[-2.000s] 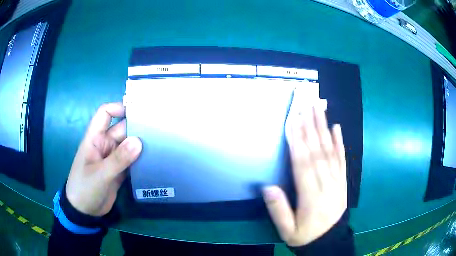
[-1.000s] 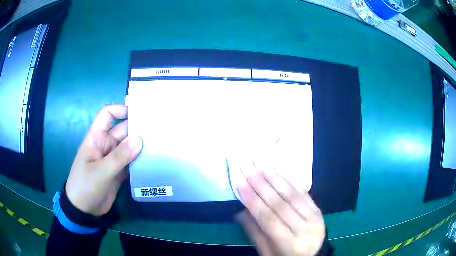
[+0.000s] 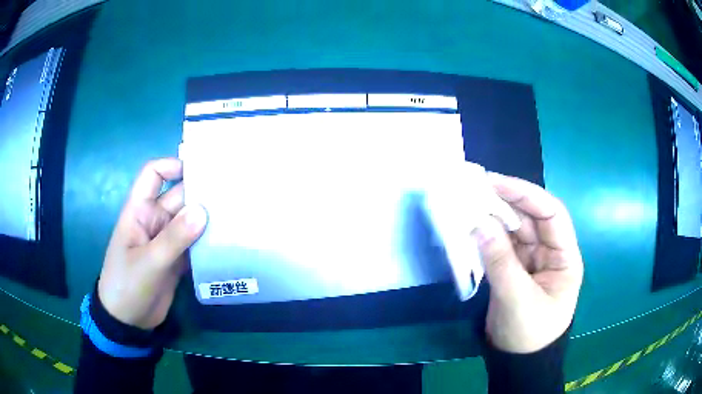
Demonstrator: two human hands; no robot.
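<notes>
A mini laptop (image 3: pixel 308 192) lies with its silver-white bottom cover up on a black work mat (image 3: pixel 504 127), its top strips along the far edge and glare over most of it. A paper label (image 3: pixel 228 289) is at its near left corner. My left hand (image 3: pixel 158 246) holds the laptop's left edge, thumb on top. My right hand (image 3: pixel 535 262) is at the right edge and pinches a white cleaning cloth (image 3: pixel 466 231), which hangs over that edge. The fingertips are partly hidden by the cloth.
Another silver laptop on a black mat is at the far left (image 3: pixel 27 146), and one more at the far right (image 3: pixel 685 169). The aluminium rail (image 3: pixel 646 61) crosses the top right, with a small stick-like object (image 3: pixel 609 22) and part of a blue-and-clear item on it. Yellow-black floor tape shows at both lower corners.
My right hand has moved from flat on the cover, through its near right part, to the right edge, now turned with the cloth showing. The laptop has shifted slightly left in view.
</notes>
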